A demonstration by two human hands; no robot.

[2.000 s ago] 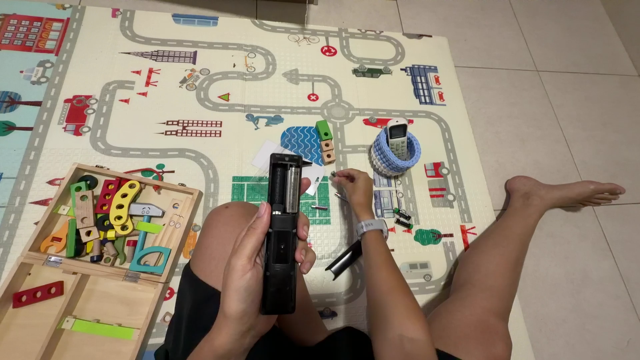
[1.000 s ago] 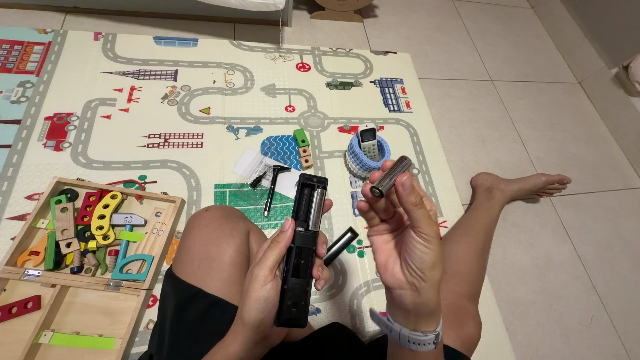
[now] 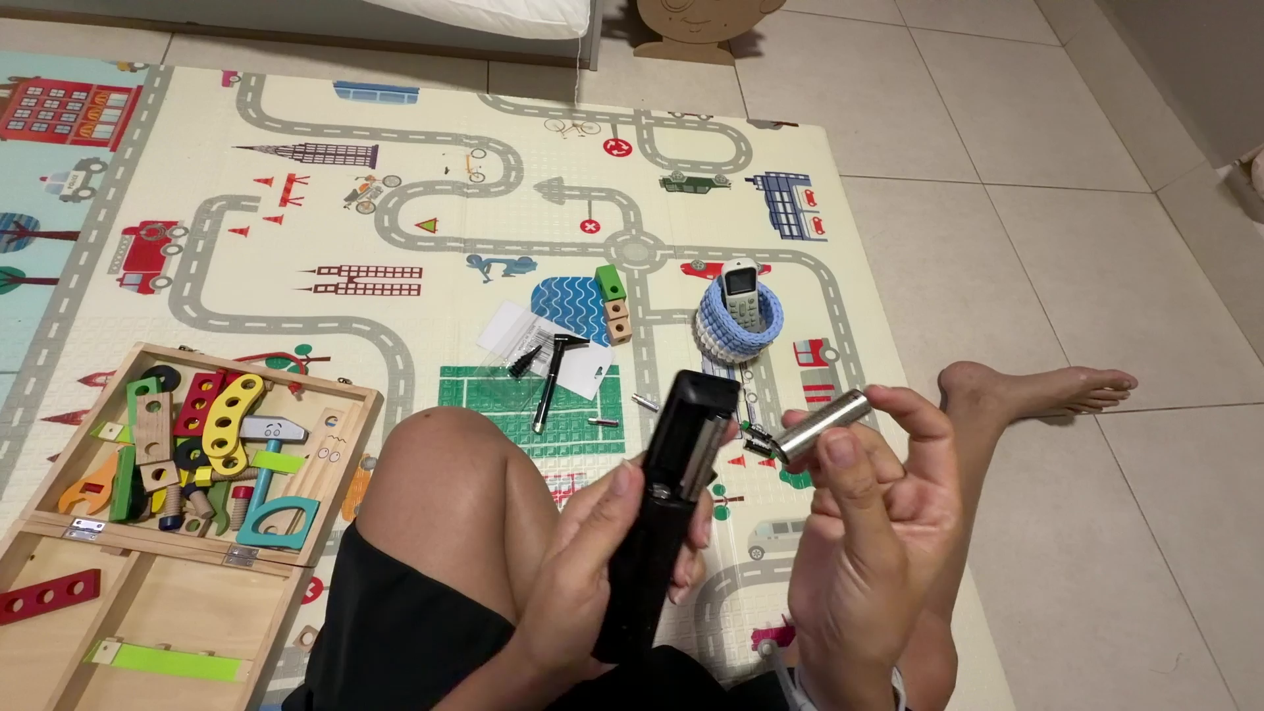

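Observation:
My left hand [image 3: 602, 563] grips a black plastic device casing [image 3: 662, 523] whose upper part has an uncovered slot, with a silver metal cylinder [image 3: 703, 456] lying along its right side. To the right, my right hand [image 3: 879, 523] pinches a separate shiny metal cylinder [image 3: 822, 431] between thumb and fingers, tilted and apart from the casing. Small green and dark parts [image 3: 758, 438] show at its lower left end; whether they touch it I cannot tell. A black T-shaped tool [image 3: 555, 380] and a black ribbed piece [image 3: 524, 362] lie over a white card [image 3: 591, 370] on the mat.
The printed play mat [image 3: 474, 237] lies under everything. An open wooden toolbox [image 3: 341, 474] with toy tools is at the left. Behind my hands stand a blue and white woven basket [image 3: 736, 341] holding a handset [image 3: 741, 291], and a stack of wooden blocks [image 3: 614, 304]. My bare foot [image 3: 1047, 390] rests at the right.
My right hand went from down at the mat to raised beside the casing, holding the metal cylinder. Since a second ago that cylinder has turned its end away. The view has tilted upward.

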